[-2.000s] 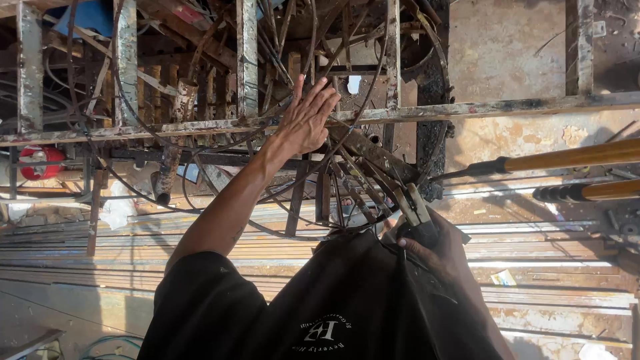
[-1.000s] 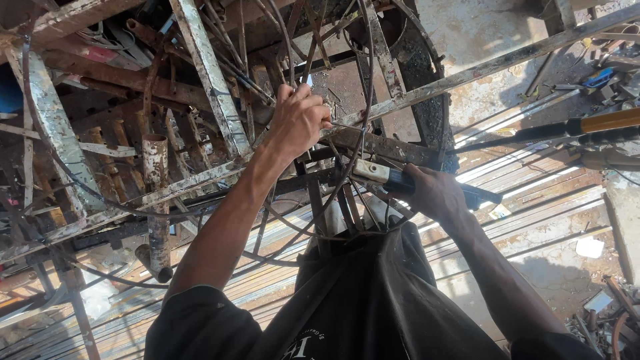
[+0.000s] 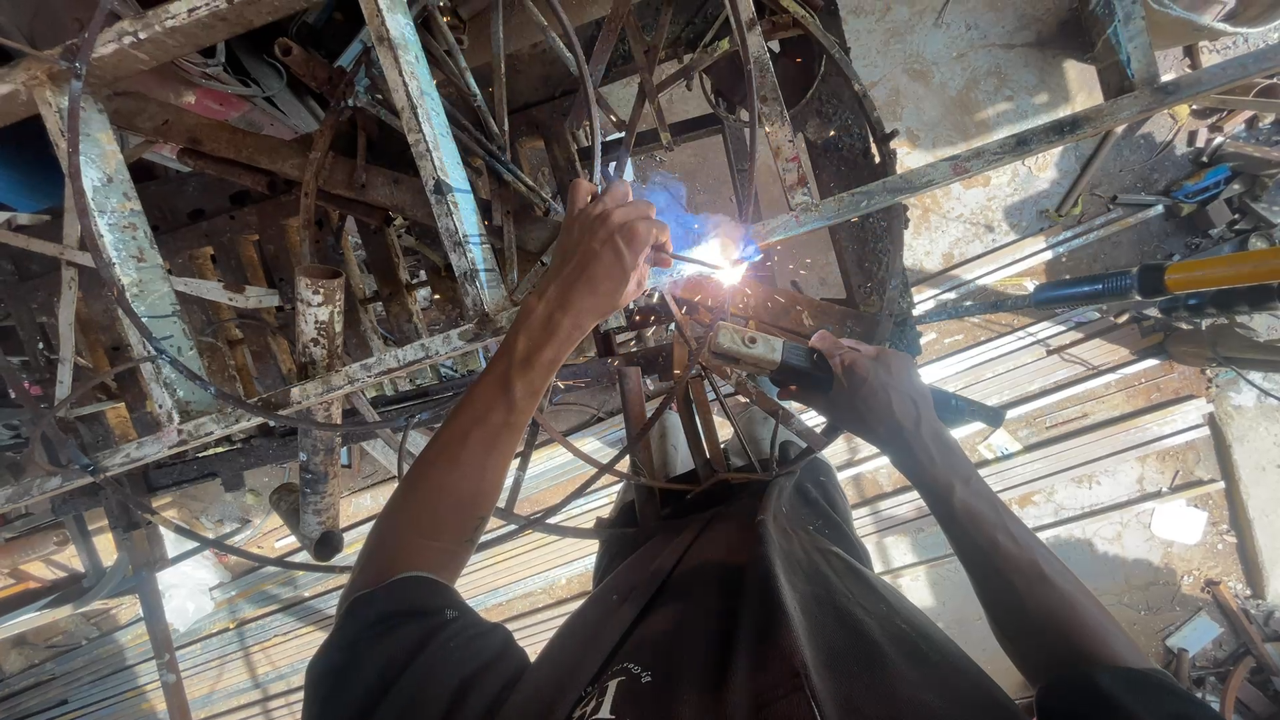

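A bright welding arc [image 3: 728, 262] throws sparks and bluish smoke at a rusty metal bar beside the long painted steel rail [image 3: 1000, 150]. My left hand [image 3: 610, 240] is closed just left of the arc, with a thin metal rod [image 3: 695, 262] reaching from its fingers to the glare; what else it grips is hidden. My right hand [image 3: 865, 385] is shut on a welding electrode holder [image 3: 790, 362], whose pale jaw end points left below the arc. Under the holder, curved rods and flat bars [image 3: 690, 410] stand close to my lap. The exact contact in the glare cannot be seen.
Rusty pipes, including a short upright one [image 3: 320, 400], and a painted metal frame [image 3: 430, 150] crowd the left. A yellow-and-black handle [image 3: 1200, 272] reaches in from the right. Long metal strips [image 3: 1080, 400] cover the ground. A thin cable [image 3: 260, 410] loops across the left.
A welding arc with sparks and smoke has appeared between my hands. My left hand, spread open on the metalwork two seconds ago, is now closed. The view has shifted and tilted.
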